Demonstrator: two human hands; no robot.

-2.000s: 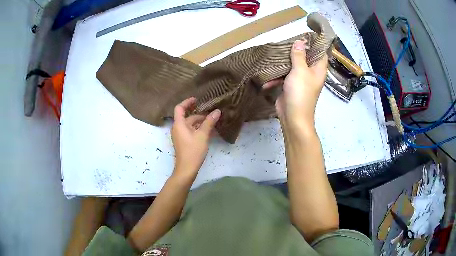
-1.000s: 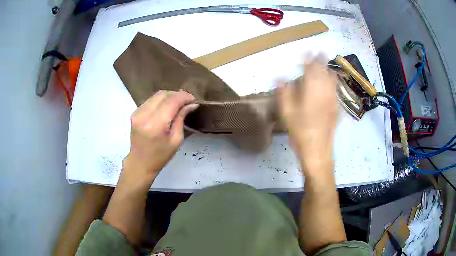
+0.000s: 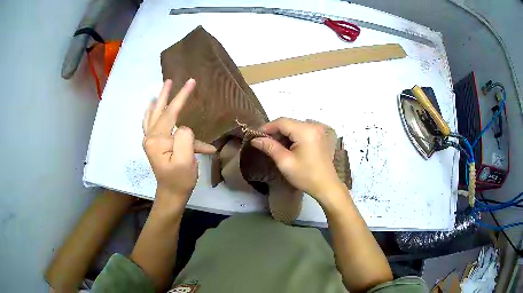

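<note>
The brown ribbed garment piece [image 3: 215,86] lies on the white table, its upper left part flat and its near part bunched and folded near the table's front edge. My right hand [image 3: 301,154] pinches an edge of the bunched cloth between thumb and fingers, with a small frayed bit or threads at the pinch. My left hand [image 3: 175,143] is raised over the left side of the cloth, fingers spread; whether a fingertip touches the fold is unclear. I see nothing held in it.
The steam iron [image 3: 424,123] sits at the table's right, its blue hose [image 3: 471,151] running to a red and black box [image 3: 487,143]. A tan strip [image 3: 324,62], red-handled scissors [image 3: 344,30] and a metal ruler [image 3: 395,31] lie at the far side of the white table [image 3: 123,134].
My left hand has let go of the cloth edge and opened. My right hand has moved left to the middle, and the cloth is now bunched closer to me. The view has shifted.
</note>
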